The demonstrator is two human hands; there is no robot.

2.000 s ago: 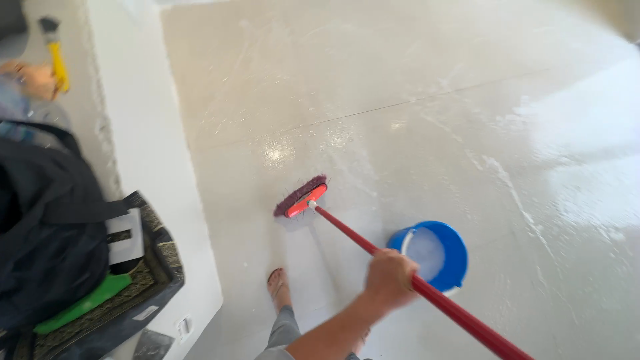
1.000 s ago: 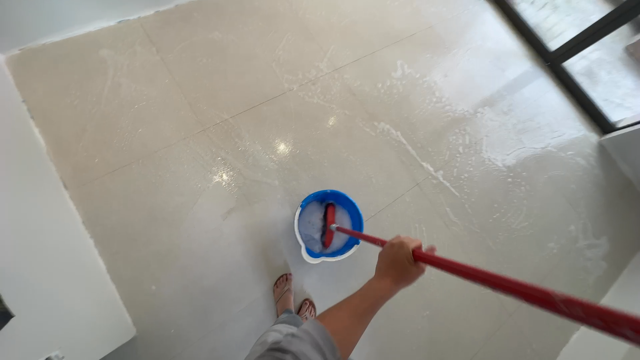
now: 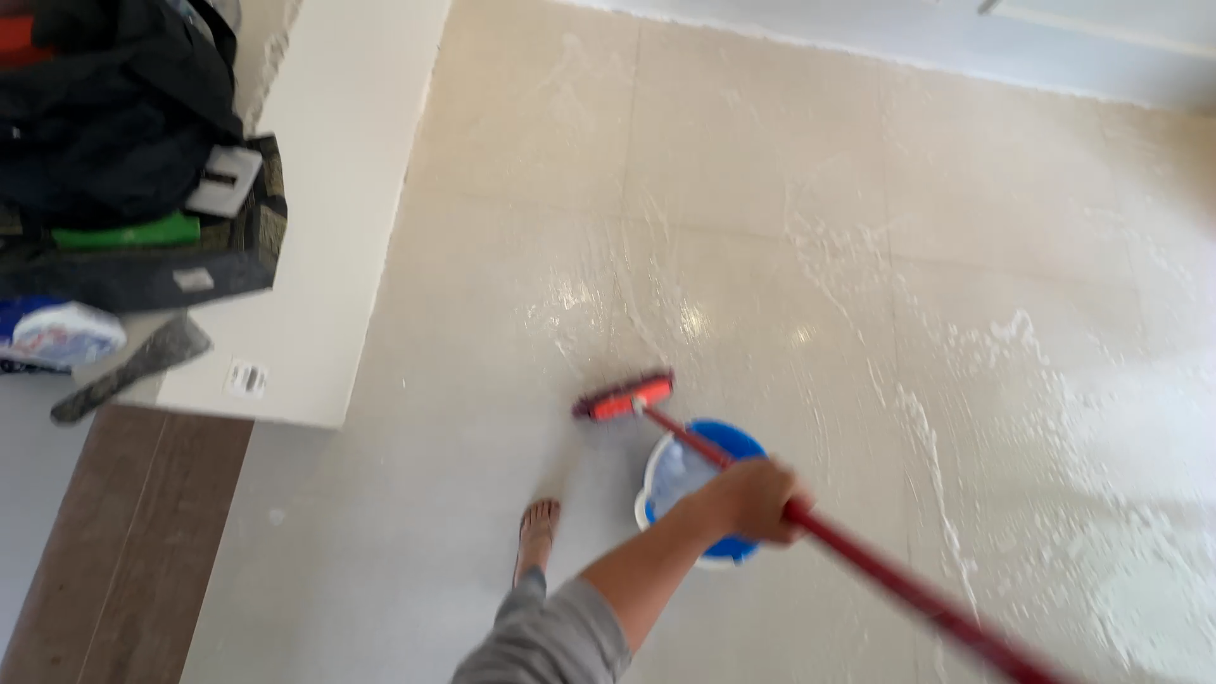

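My left hand (image 3: pixel 765 499) is closed around the red pole (image 3: pixel 902 584) of a floor brush, above a blue bucket. The pole runs from the brush head (image 3: pixel 627 397), red with dark bristles, to the lower right edge of the view. The head is at the wet tiled floor, just left of and beyond the bucket. The blue bucket (image 3: pixel 727 437), with a white rim part, holds cloudy, sudsy liquid and is partly hidden by my forearm. My right hand is out of view.
At the left, a white ledge (image 3: pixel 313 218) bears a black bag (image 3: pixel 114 123), a green item (image 3: pixel 128 233) and a scraper-like tool (image 3: pixel 142 366). Suds streak the tiles (image 3: pixel 921 427) at right. My bare-toed foot (image 3: pixel 539 532) is left of the bucket. A white wall edges the far side.
The brush head, inside the bucket one second ago, is now outside it, to the left. My left hand has kept its grip on the pole. The view has swung left.
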